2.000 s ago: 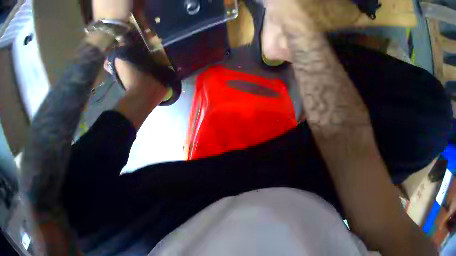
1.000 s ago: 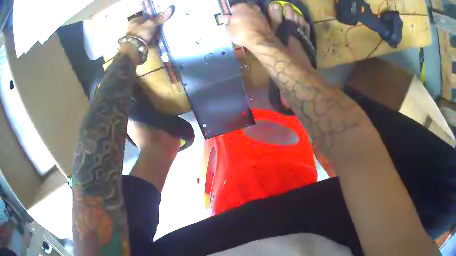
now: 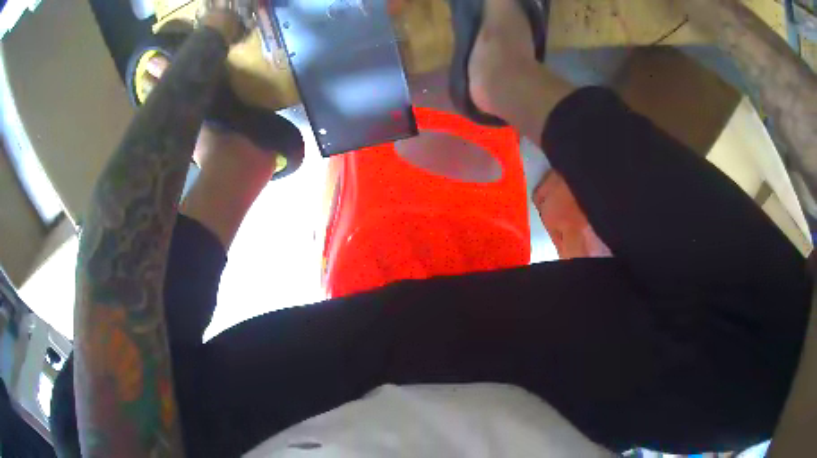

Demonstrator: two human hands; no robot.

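Note:
A flat dark grey-blue metal panel (image 3: pixel 349 72) lies between my feet, its near end over the pallet's edge. Small holes and a faint red mark show at that near end; its far end is cut off by the top edge. My left hand (image 3: pixel 228 18) is at the panel's upper left side, small and blurred at the top of the picture; its grip is unclear. My right forearm reaches to the upper right, and my right hand is out of the picture.
The wooden pallet (image 3: pixel 596 22) is under the panel and my sandalled feet. A red-orange plastic stool (image 3: pixel 430 224) with an oval opening is below the panel's near end. Brown cartons stand at the left (image 3: pixel 85 98) and at the right (image 3: pixel 761 170).
My right hand has left the panel's right side and moved right, out of the picture. My left hand stays at the left side. The view has shifted, so the drill-like tool is out of sight.

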